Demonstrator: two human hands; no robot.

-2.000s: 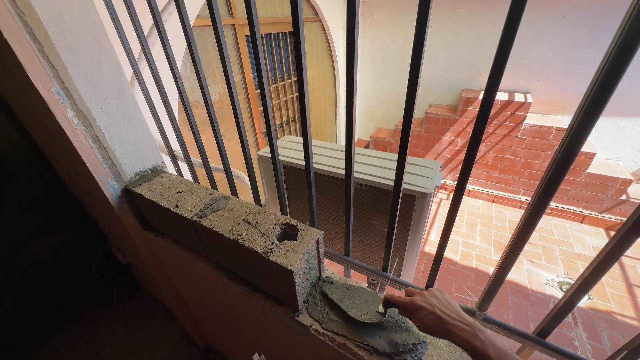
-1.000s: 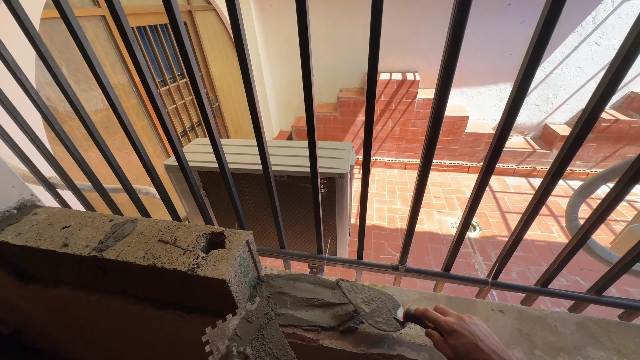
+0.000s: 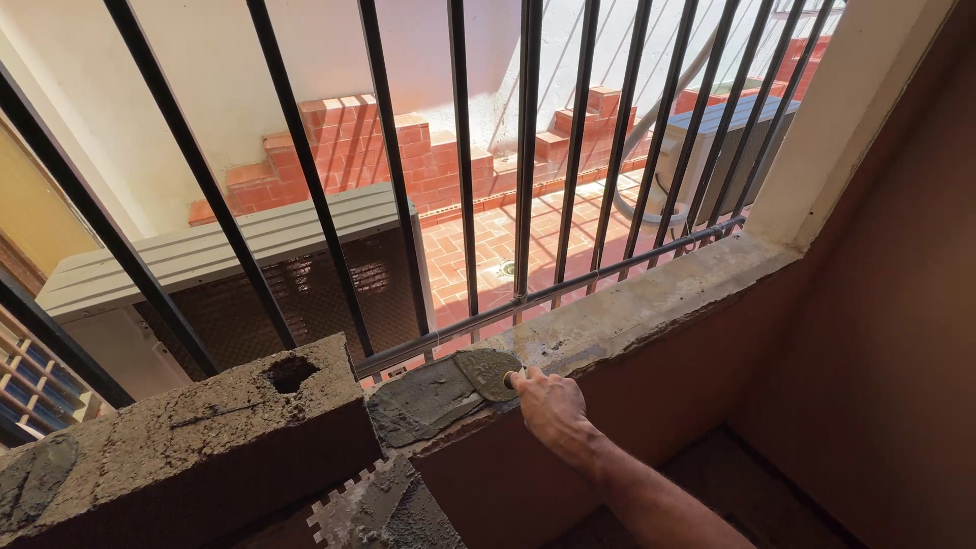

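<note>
My right hand grips the handle of a mortar-coated trowel, its blade lying over the right part of a bed of wet grey mortar on the window sill. Just left of the mortar, a concrete block with a round hole in its top stands on the sill. A notched trowel carrying mortar is at the bottom, below the sill edge. My left hand is out of sight, and whatever holds the notched trowel is hidden.
Black metal window bars rise behind the sill, joined by a low crossbar. Past them stand two outdoor air-conditioning units and stepped red brickwork. A white window jamb closes the right end.
The view has swung right along the sill. The notched trowel, partly visible one second ago, was not seen two seconds ago. My right hand keeps hold of the trowel at the mortar.
</note>
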